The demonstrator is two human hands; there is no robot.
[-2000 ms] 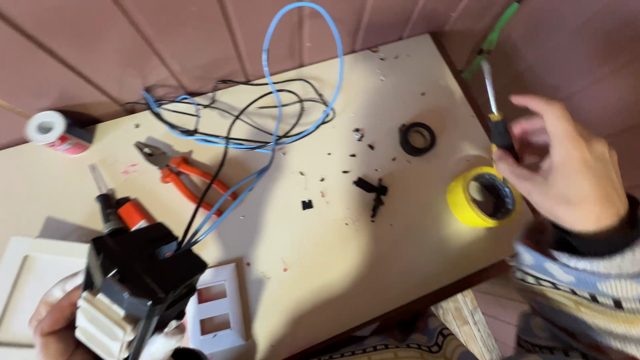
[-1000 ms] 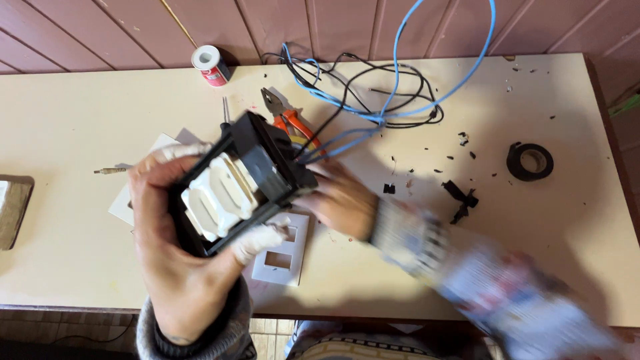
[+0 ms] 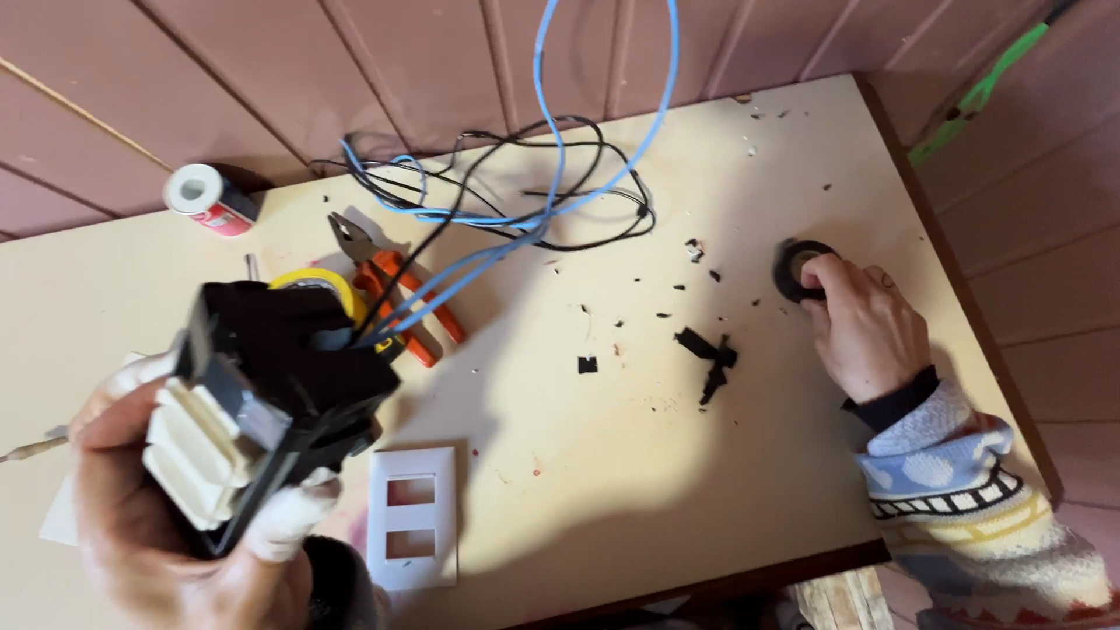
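My left hand (image 3: 166,525), with white wrapping on its thumb and a finger, holds a black plastic electrical box (image 3: 280,350) fitted with cream switch modules (image 3: 197,455). Blue and black wires (image 3: 490,249) run from the box to a loose coil on the table. At the right, the fingers of my right hand (image 3: 866,328) pinch the edge of a roll of black tape (image 3: 792,267). Behind the box lie orange-handled pliers (image 3: 407,302) and a roll of yellow tape (image 3: 319,284), partly hidden. A white two-opening wall plate (image 3: 411,518) lies beside my left hand.
A small white and red can or spool (image 3: 210,201) stands near the wall at the left. Black plastic scraps (image 3: 713,354) and small bits are scattered over the tabletop (image 3: 560,472). Pink-brown wall panels (image 3: 420,70) rise behind; the table's dark edge (image 3: 980,324) runs at the right.
Two seconds ago my right hand held a screwdriver beside the yellow tape at the right. The yellow tape now lies behind the box, and my right hand has moved to the black tape.
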